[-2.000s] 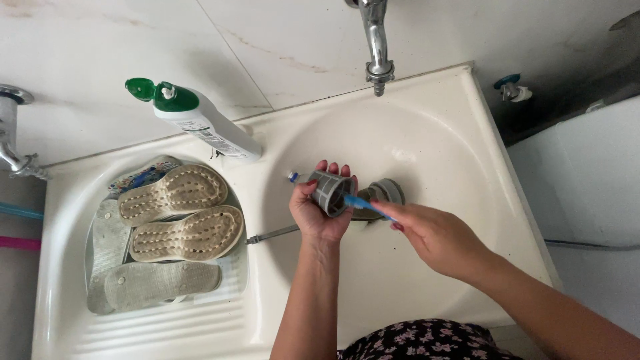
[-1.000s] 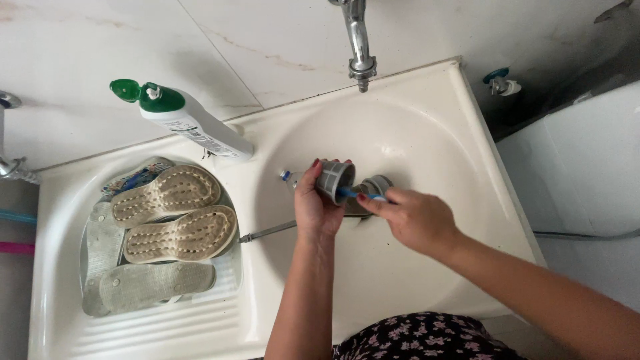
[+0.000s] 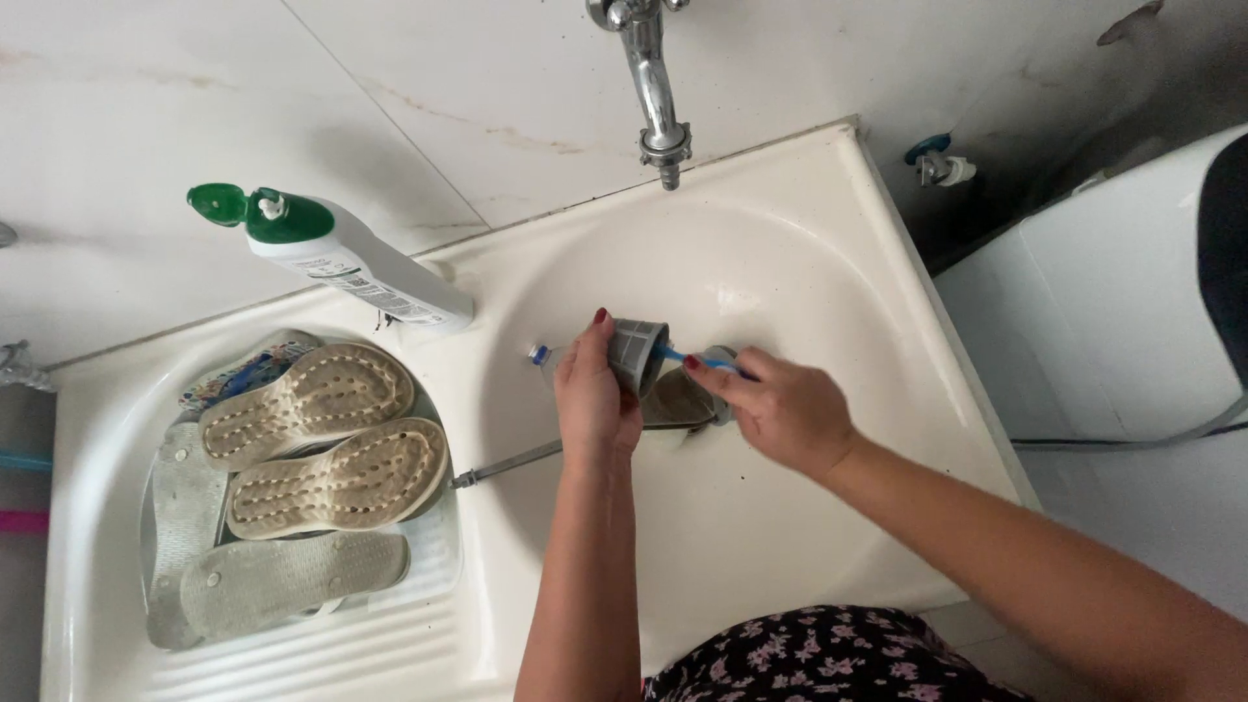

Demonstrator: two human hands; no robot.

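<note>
My left hand [image 3: 597, 390] is closed around a grey plastic filter cup [image 3: 639, 356] with a ribbed wall, held over the right basin with its open end toward the right. In my right hand [image 3: 790, 409] is a blue brush handle [image 3: 704, 361], its far end reaching into the mouth of the cup; the bristles are hidden. Behind and below my fingers, a second grey round part [image 3: 721, 390] lies in the basin, partly covered. A clear bottle-like piece with a blue ring [image 3: 539, 355] shows left of my left hand. A thin grey rod [image 3: 512, 463] crosses the basin's left edge.
Several soiled sandals and flip-flops [image 3: 336, 478] lie in the left basin. A white bottle with an open green cap [image 3: 361, 263] stands on the ledge behind. A chrome faucet [image 3: 658, 97] hangs above the right basin [image 3: 829, 526]. At right stands a white appliance [image 3: 1102, 302].
The cup has turned in my left hand, so its open end faces more to the right. My right hand still holds the brush at the cup's mouth.
</note>
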